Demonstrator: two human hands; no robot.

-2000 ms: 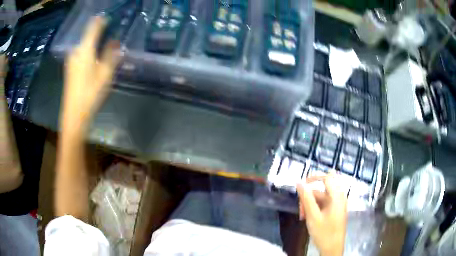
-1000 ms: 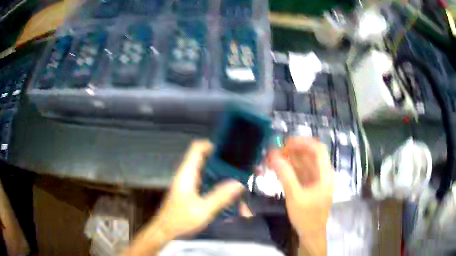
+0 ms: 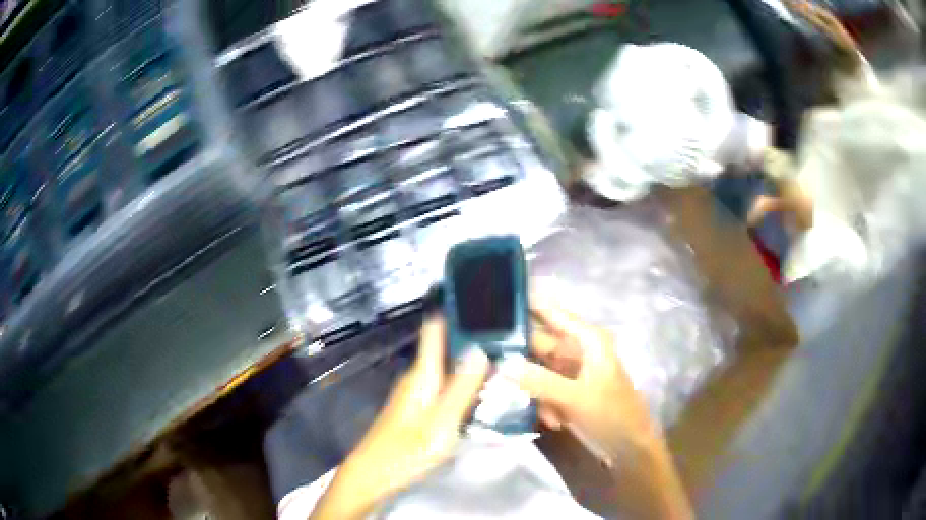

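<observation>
A teal keypad phone (image 3: 485,289) is held upright in front of me, its dark screen facing me. My left hand (image 3: 426,411) grips its lower left side with the thumb on the front. My right hand (image 3: 574,381) is at its lower right, fingers bent against the phone. A small whitish piece (image 3: 501,398) lies over the keypad between the hands; I cannot tell whether it is film or cloth. The lens tray (image 3: 551,198) lies just beyond the phone, with a grid of black-edged rectangles.
A phone tray (image 3: 132,239) with teal phones is at the left. A white crumpled cloth (image 3: 313,39) lies on the lens tray. A white desk fan (image 3: 665,117) stands at the upper right. Crinkled clear film (image 3: 635,295) fills a carton (image 3: 746,350) at right. Another person's hand (image 3: 784,208) shows beyond.
The view has swung right. The phone, blurred and tilted one second ago, is now upright and closer to my lap. My right hand has moved from beside the phone to its lower right side.
</observation>
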